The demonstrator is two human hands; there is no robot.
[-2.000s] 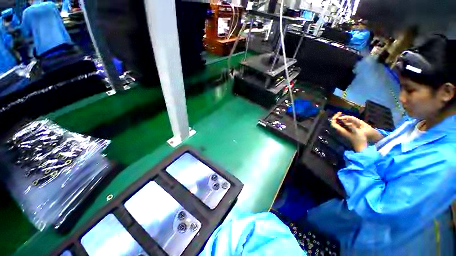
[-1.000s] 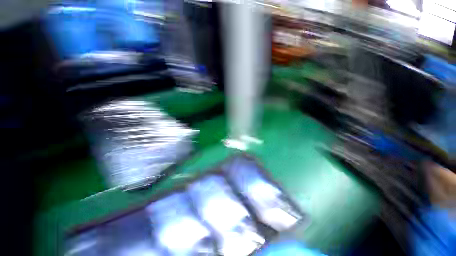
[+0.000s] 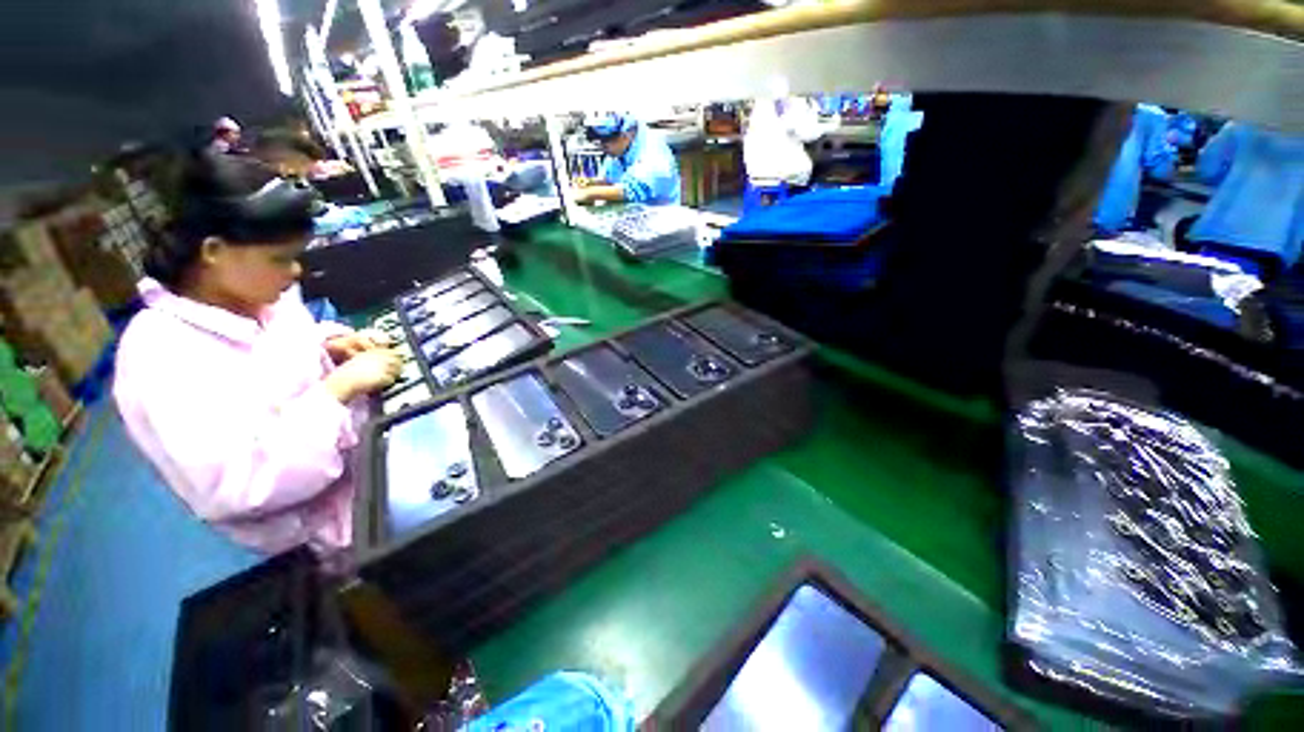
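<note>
A black foam tray [image 3: 772,579] lies at the bottom centre, cut off by the frame edge. It holds shiny silver-blue phone back covers [image 3: 804,666]. A tall stack of foam trays [image 3: 601,508] stands left of it, its top tray holding several phone back covers [image 3: 433,465], silver to dark, with round lens rings in a corner. A glossy pile of clear plastic bags [image 3: 1144,529] lies on the right. A blue sleeve shows at the bottom edge, probably mine. Neither of my hands is visible.
A person in a pink smock works at another cover tray [image 3: 465,322] on the left. A dark bin [image 3: 236,651] and carton with clear plastic stand lower left. A blue-topped dark stack [image 3: 808,215], a large black shape and an overhead shelf [image 3: 915,46] are beyond.
The view has swung left along the bench. The pink-smocked person and tall tray stack have come into view, the blue-smocked neighbour has left it, and the bag pile now shows at the right.
</note>
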